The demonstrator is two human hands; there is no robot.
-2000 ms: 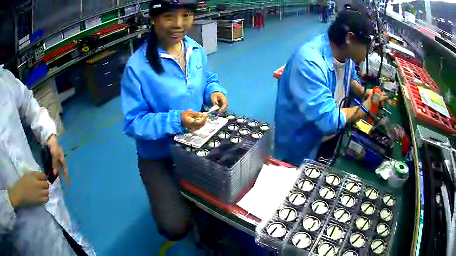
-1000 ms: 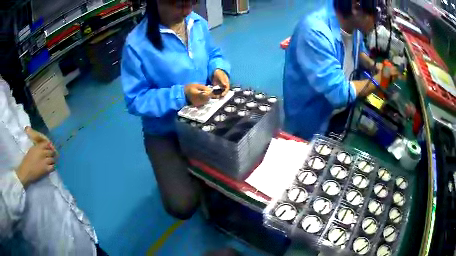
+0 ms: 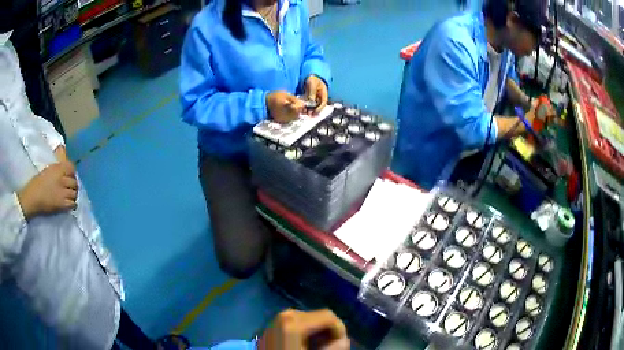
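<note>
My left hand (image 3: pixel 303 331), bare with a blue cuff, is at the bottom edge, partly cut off and blurred. Its fingers are curled, and I cannot tell if they hold anything. It is left of the clear blister tray stack (image 3: pixel 373 295), not touching it. The tray's round pockets hold pale discs (image 3: pixel 440 280) with dark rims, each crossed by a dark bar. White paper (image 3: pixel 383 215) lies just left of the tray. My right hand is not in view.
A coworker (image 3: pixel 236 75) in blue works over a tall tray stack (image 3: pixel 321 198) with a white sheet on top. Another coworker (image 3: pixel 445 102) works at the right. A person in white (image 3: pixel 55 253) is at left. A white-green spool (image 3: pixel 563 224) stands beyond the tray.
My left hand has come into view at the bottom. The view has tilted down, and the surroundings have shifted in the picture. The person in white has brought their hand up to the body.
</note>
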